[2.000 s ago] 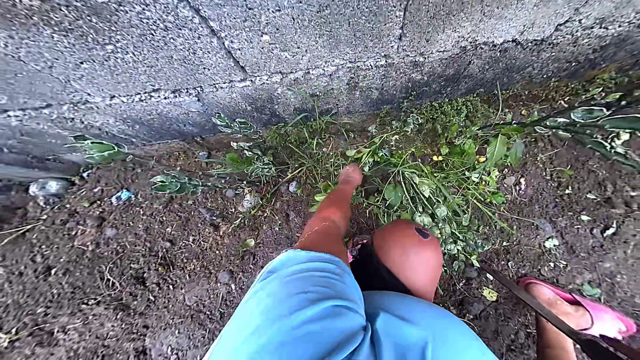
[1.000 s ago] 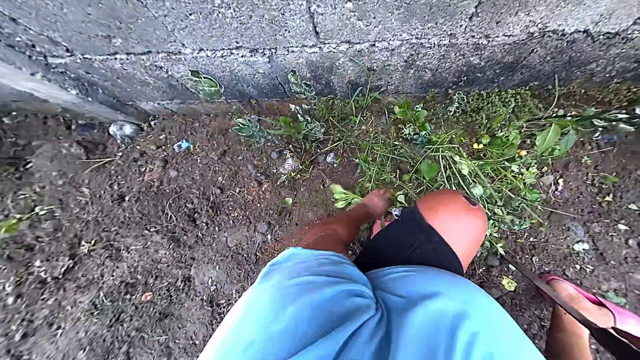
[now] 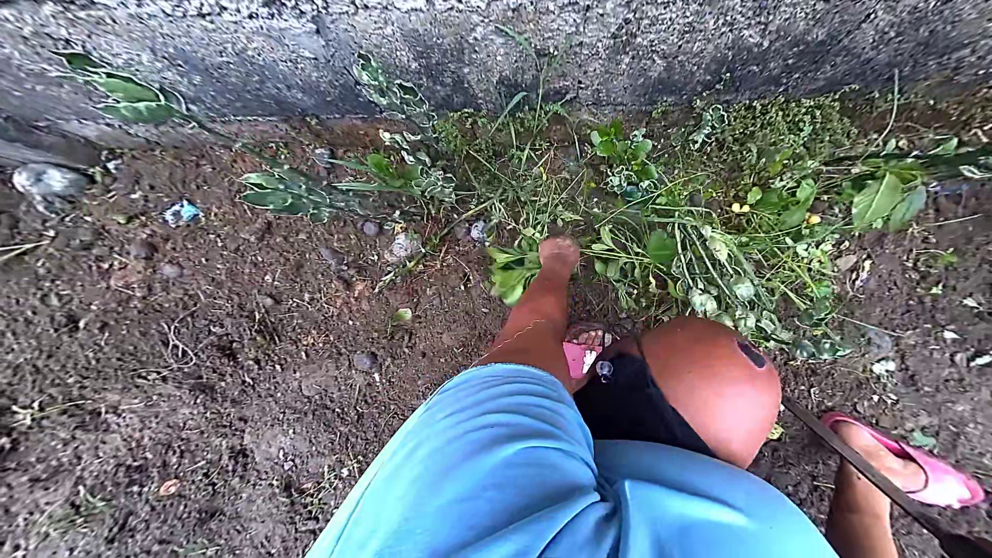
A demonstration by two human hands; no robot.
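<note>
My left hand (image 3: 559, 252), below a blue sleeve, is closed at the near edge of the weeds. Broad green leaves (image 3: 511, 273) stick out from its left side; its fingers are largely hidden. Low green weeds (image 3: 620, 217) grow and lie tangled beyond and right of it, by the wall's foot. A long, dark metal blade (image 3: 852, 457) slants from beside my bent knee to the lower right corner. My right hand is not in view, and whether it holds the blade's far end cannot be seen.
A rough concrete block wall (image 3: 256, 54) runs across the top. Variegated leafy plants (image 3: 287, 194) lean at the left. Small stones (image 3: 365, 361) and a blue-white scrap (image 3: 182, 213) lie on dark soil. My foot in a pink shoe (image 3: 942, 477) is at the right.
My left hand drew back toward my knee between the first two frames, then moved forward to the weeds again. Leaves show beside it in both later frames. The blade stays at the lower right.
</note>
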